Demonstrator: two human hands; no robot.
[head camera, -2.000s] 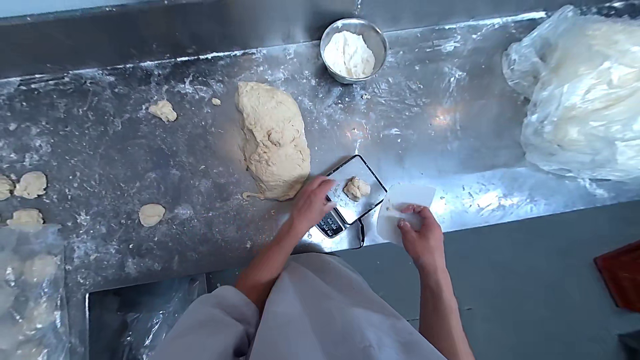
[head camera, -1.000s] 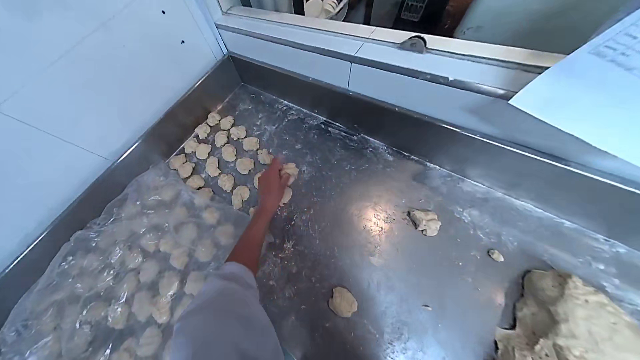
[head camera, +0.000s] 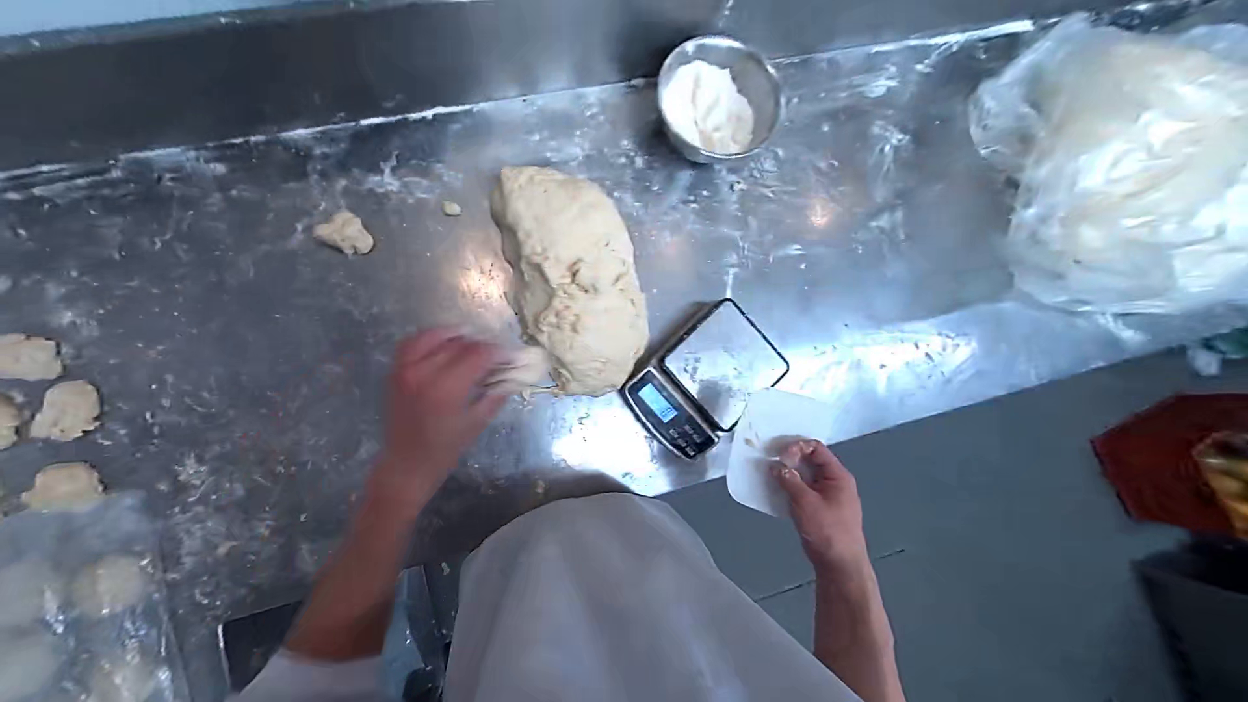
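Note:
My left hand (head camera: 444, 390) is blurred, its fingers at a stretched end of dough beside the lower left of the large dough mass (head camera: 580, 283). A thin white plastic dough scraper (head camera: 760, 468) is pinched between the thumb and fingers of my right hand (head camera: 814, 483). Just left of that scraper, a small digital scale (head camera: 726, 356) lies on the steel worktop with nothing on its plate and its display lit. Separate dough pieces (head camera: 68, 409) lie at the far left, and another dough piece (head camera: 344, 233) is at the upper left of the mass, near a tiny scrap (head camera: 451, 209).
A metal bowl of white flour (head camera: 720, 97) stands near the back wall. Clear plastic wrap (head camera: 1131, 175) is heaped at the right. A plastic sheet (head camera: 88, 604) covers dough rounds at lower left. Beyond the worktop edge are a red object (head camera: 1160, 458) and a dark bin (head camera: 1199, 604).
The view has swung back from the left end of the worktop. My left hand has moved from among the small dough pieces to the large mass. The piece on the scale two seconds ago is gone from it.

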